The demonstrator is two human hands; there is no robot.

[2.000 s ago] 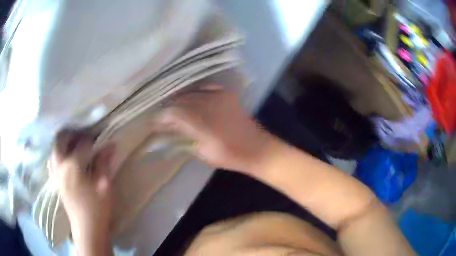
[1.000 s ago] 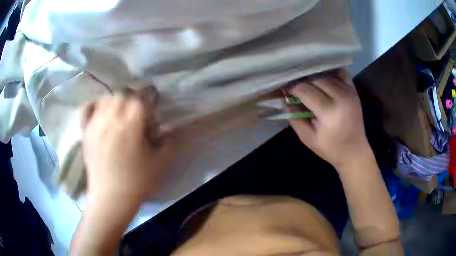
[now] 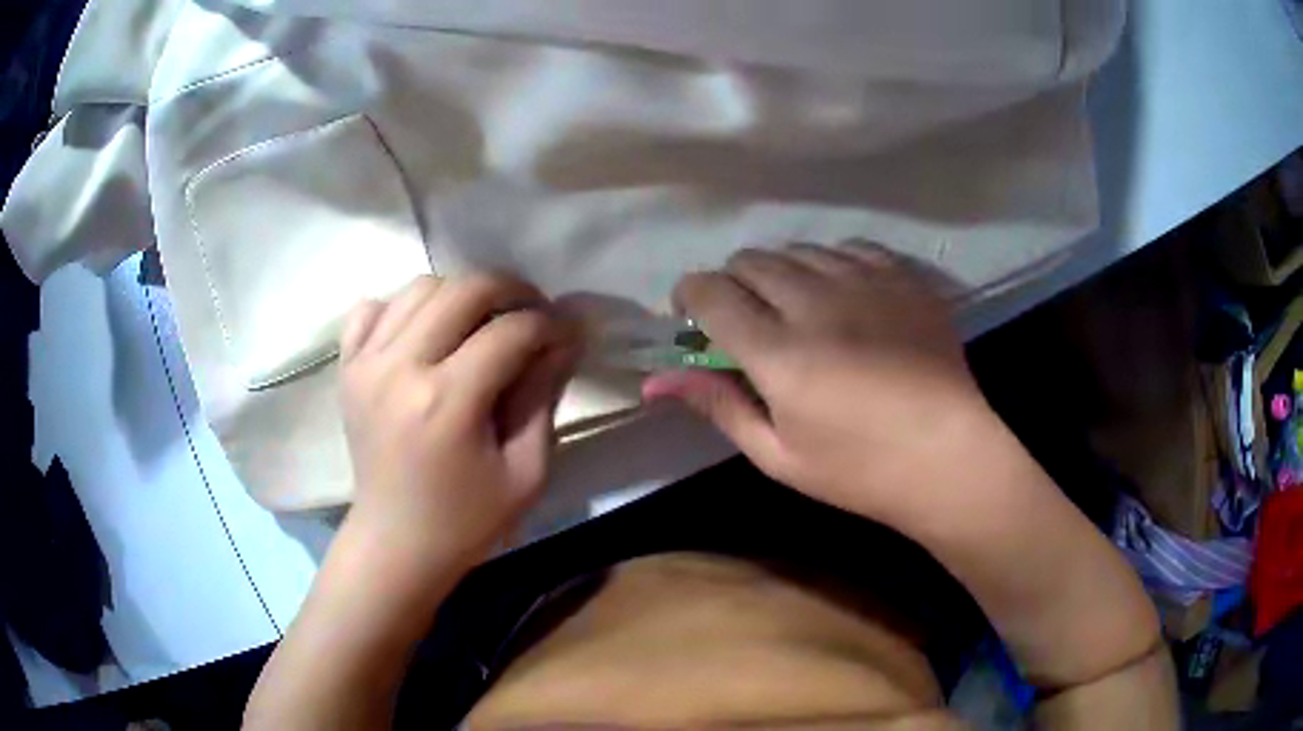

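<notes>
A cream garment [image 3: 572, 157] lies over the white tabletop, its near edge along the table's front. A squarish stitched patch pocket [image 3: 307, 250] shows at its left. My left hand [image 3: 450, 407] is at the near edge beside the pocket, fingers curled and pinching the cloth edge. My right hand [image 3: 843, 371] holds the green-handled thread snips [image 3: 700, 357], mostly hidden in the fist. The blades point left toward my left hand and are blurred. No loose thread can be made out.
White tabletop [image 3: 129, 471] with a thin dark line shows at the left, beside dark cloth [image 3: 57, 571]. Below the table at the right are striped purple-white cloth [image 3: 1179, 550], a red basket or bag [image 3: 1279, 557] and boxes. A narrow bunched cream part [image 3: 79, 200] hangs at the far left.
The fanned layers now lie flat, and the pocket has come into full view. My right hand with the snips has moved left, close to my left hand.
</notes>
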